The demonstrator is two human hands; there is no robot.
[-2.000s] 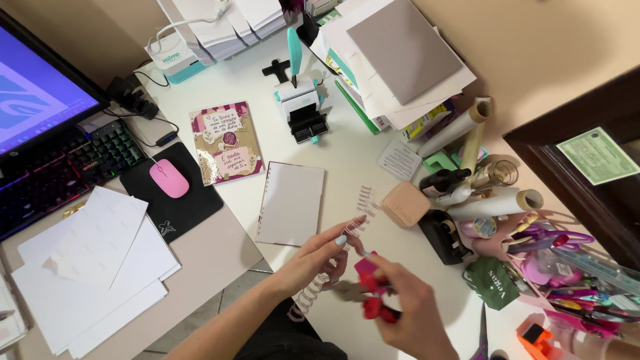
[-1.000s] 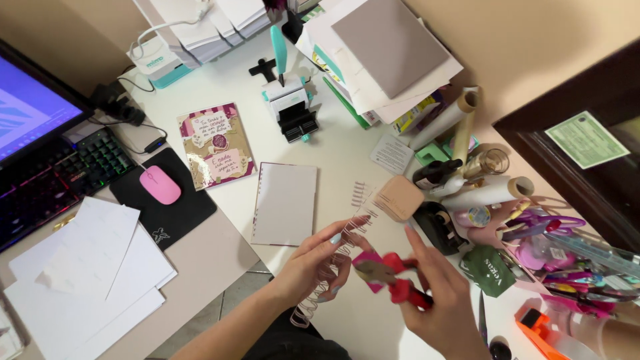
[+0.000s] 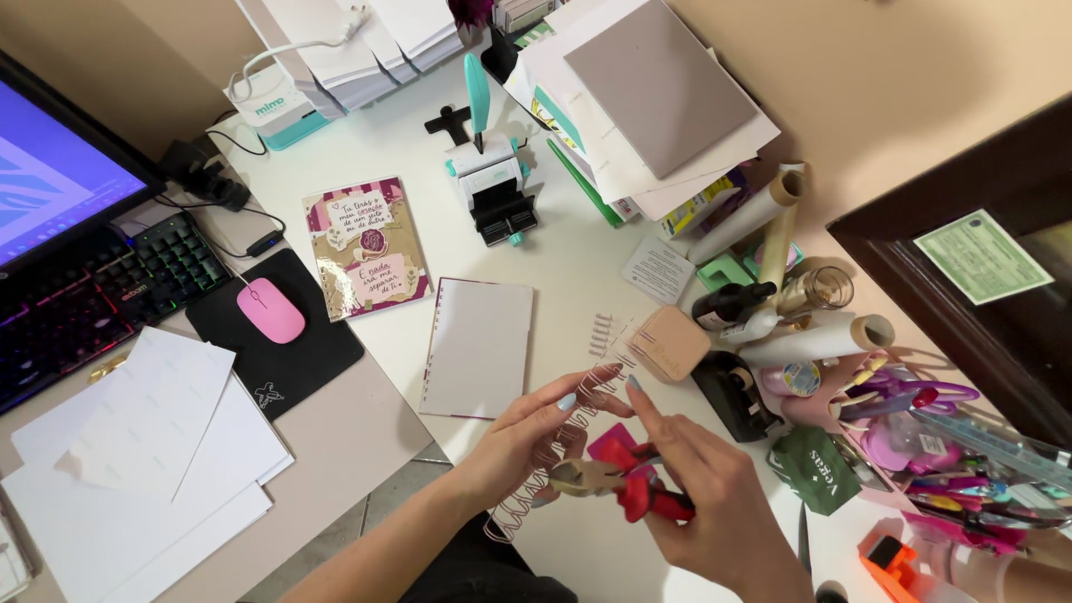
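My left hand (image 3: 536, 427) holds a long strip of wire binding loops (image 3: 528, 494) that runs diagonally from below the hand up past its fingertips. My right hand (image 3: 712, 486) grips red-handled cutting pliers (image 3: 586, 477), their jaws over or beside the lower part of the strip. Its index finger points toward the strip's upper part. A short piece of wire binding (image 3: 600, 335) lies on the white desk beside a peach square case (image 3: 670, 343). To the left rests a hole-punched notebook block (image 3: 477, 347), near a notebook with a decorated cover (image 3: 368, 247).
A teal-handled punch (image 3: 494, 188) stands behind the notebooks. Stacked papers and a grey board (image 3: 662, 84) lie at the back. Paper rolls (image 3: 745, 213), a dark bottle (image 3: 729, 306) and pen holders crowd the right. A pink mouse (image 3: 270, 311), keyboard (image 3: 159, 276) and loose sheets (image 3: 151, 469) are left.
My right index finger has extended toward the upper part of the wire strip. The pliers have stayed in my right hand and the strip in my left.
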